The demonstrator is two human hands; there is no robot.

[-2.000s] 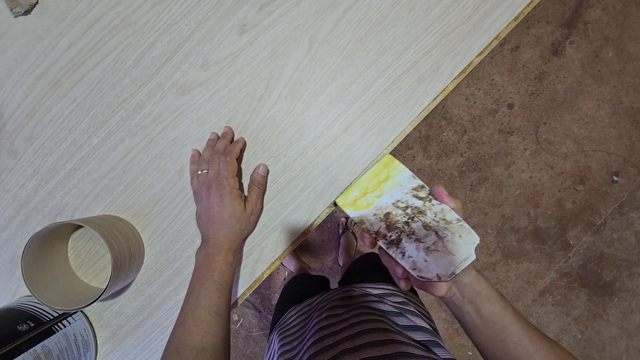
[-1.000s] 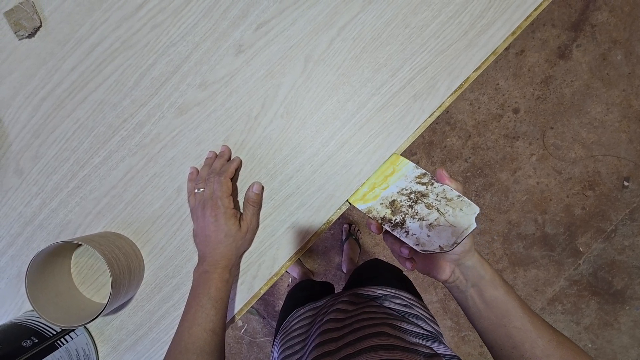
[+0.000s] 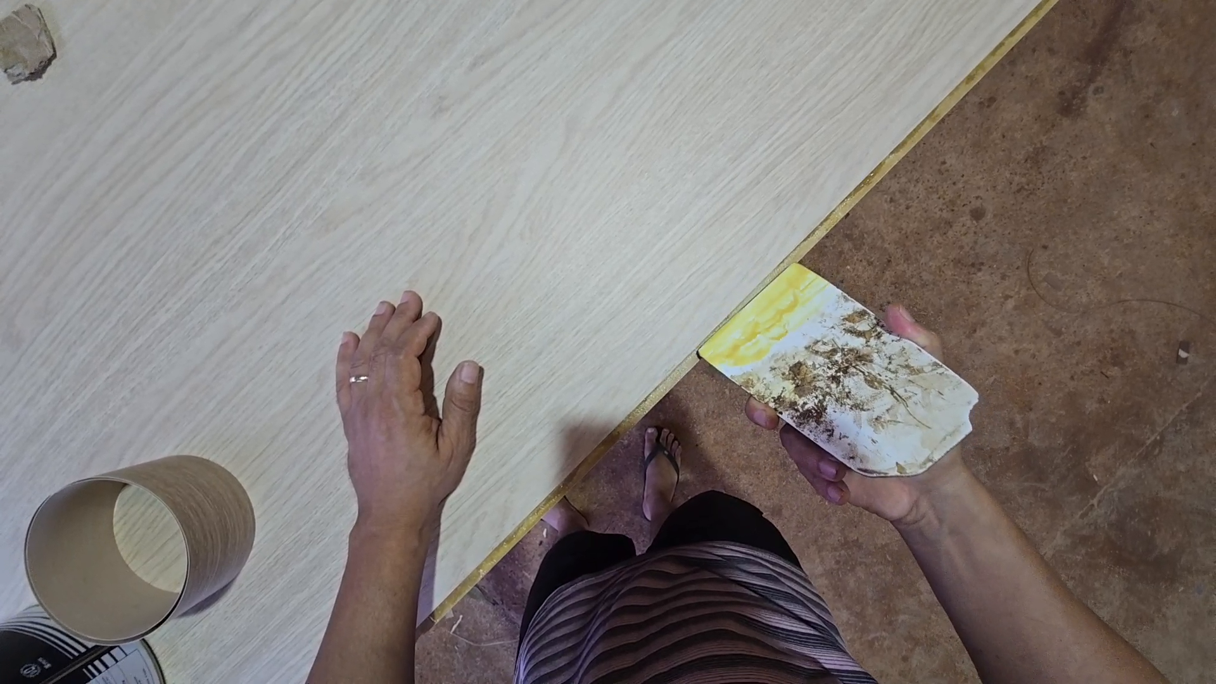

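My left hand [image 3: 404, 408] lies palm down on the wood-grain panel [image 3: 532, 190], with a ring on one finger and nothing seen held in it. Off the panel's edge, my right hand [image 3: 874, 475] holds a flat plastic scraper or spreader [image 3: 845, 370] from beneath. The scraper is white with a yellow glue-like smear at its front end and brown stains across its face. That yellow end meets or lies very near the panel's edge; contact is hard to tell.
A roll of edge banding [image 3: 223, 522] with a wood-grain outer face stands at the lower left, beside a dark can [image 3: 47, 641] bearing writing. A brownish scrap [image 3: 24, 43] lies at the top left. Below the panel's yellowed edge are the brown floor [image 3: 1073, 380] and my sandalled foot [image 3: 660, 475].
Both hands hold nearly the same pose, the left on the panel and the right with the scraper. The view has shifted slightly, showing more of the scrap at the top left.
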